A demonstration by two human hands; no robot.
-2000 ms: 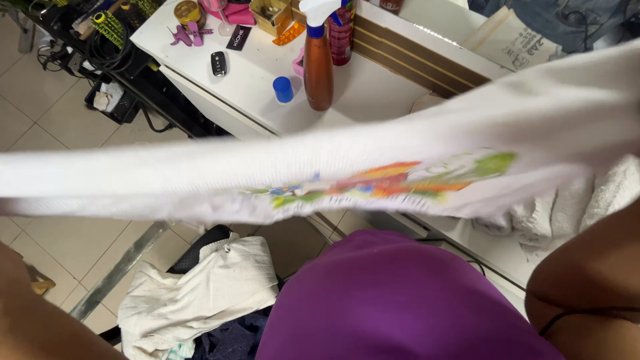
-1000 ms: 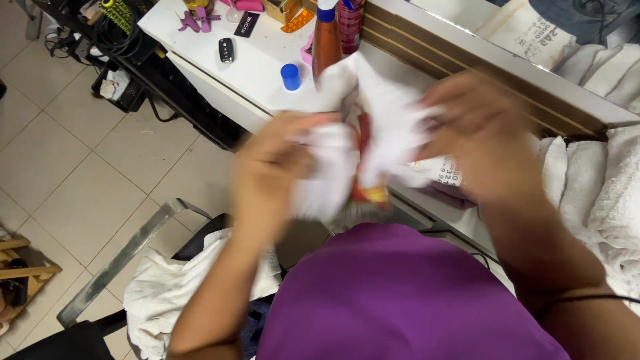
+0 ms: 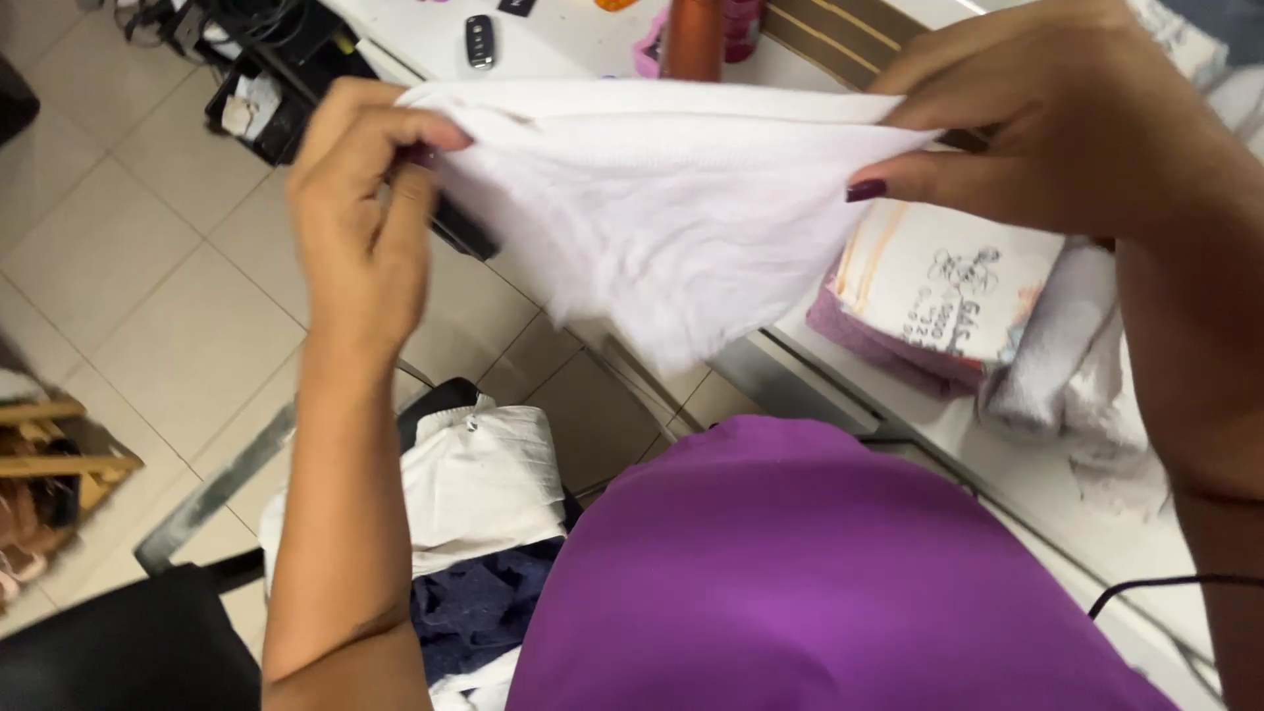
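Note:
A thin white cloth [image 3: 652,197] hangs between my two hands, its upper edge pulled fairly straight and its lower part loose and blurred. My left hand [image 3: 370,188] pinches the upper left corner between thumb and fingers. At the upper right corner, my right hand [image 3: 1007,128] grips the cloth, with the thumb in front. Below my right hand, a folded printed white cloth [image 3: 948,281] lies on a folded mauve cloth [image 3: 869,341] on the white table. Rolled white towels [image 3: 1057,336] are beside them.
On the white table [image 3: 592,30] are a car key [image 3: 480,41], an orange-brown bottle [image 3: 693,39] and a dark red container [image 3: 743,30]. White clothes [image 3: 484,484] and a navy cloth [image 3: 484,602] lie over a chair at lower left. A wooden rack [image 3: 69,464] stands on the tiled floor.
Two seconds ago the white cloth was stretched wide with a coloured print showing; one second ago it was bunched between my hands. Now my hands are farther apart and the print is out of sight.

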